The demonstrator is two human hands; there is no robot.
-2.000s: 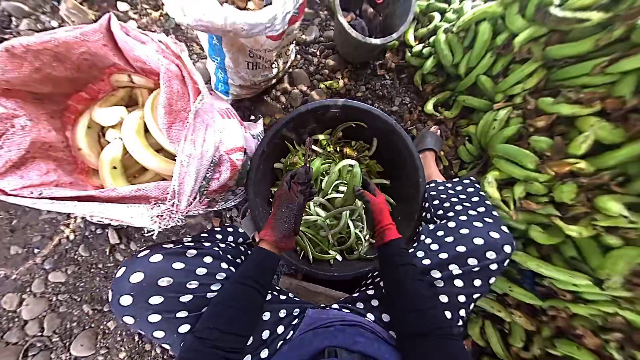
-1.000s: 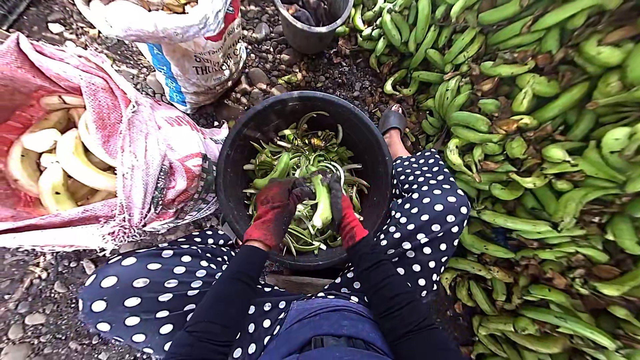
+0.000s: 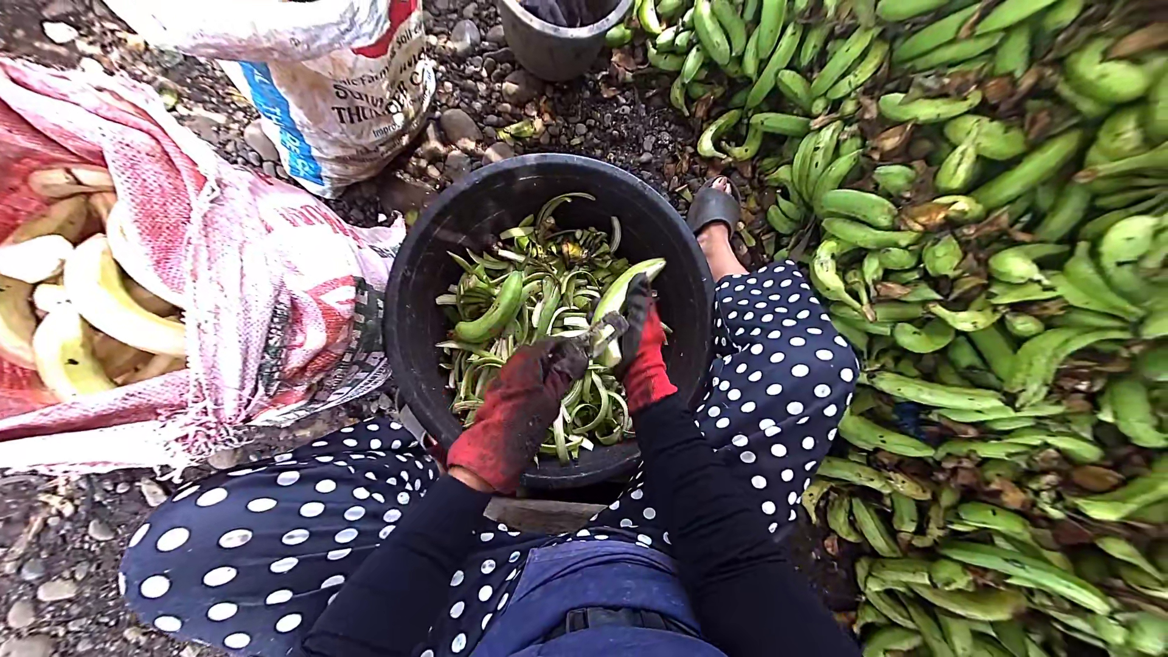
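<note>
My left hand (image 3: 525, 401), in a red glove with dark, soiled fingers, is closed on a small cutting tool (image 3: 606, 334), mostly hidden by the fingers. The tool lies against a partly peeled green banana (image 3: 628, 290), which my right hand (image 3: 644, 351), gloved alike, grips from the right. Both hands are over a round black plastic tub (image 3: 415, 274) between my legs. Long green peel strips (image 3: 557, 301) fill its bottom, and an unpeeled green banana (image 3: 493, 308) rests on them at the left.
A pink woven sack (image 3: 219, 274) of peeled bananas (image 3: 109, 297) stands open at the left. Behind are a white printed sack (image 3: 356, 100) and a grey bucket (image 3: 557, 41). Green bananas (image 3: 949, 392) are heaped over the right side. My sandalled foot (image 3: 716, 214) is beside the tub.
Two seconds ago my hands were apart over the peels; they have come together at the banana. Since one second ago the banana has tilted, its upper end now pointing up and right. The view has shifted.
</note>
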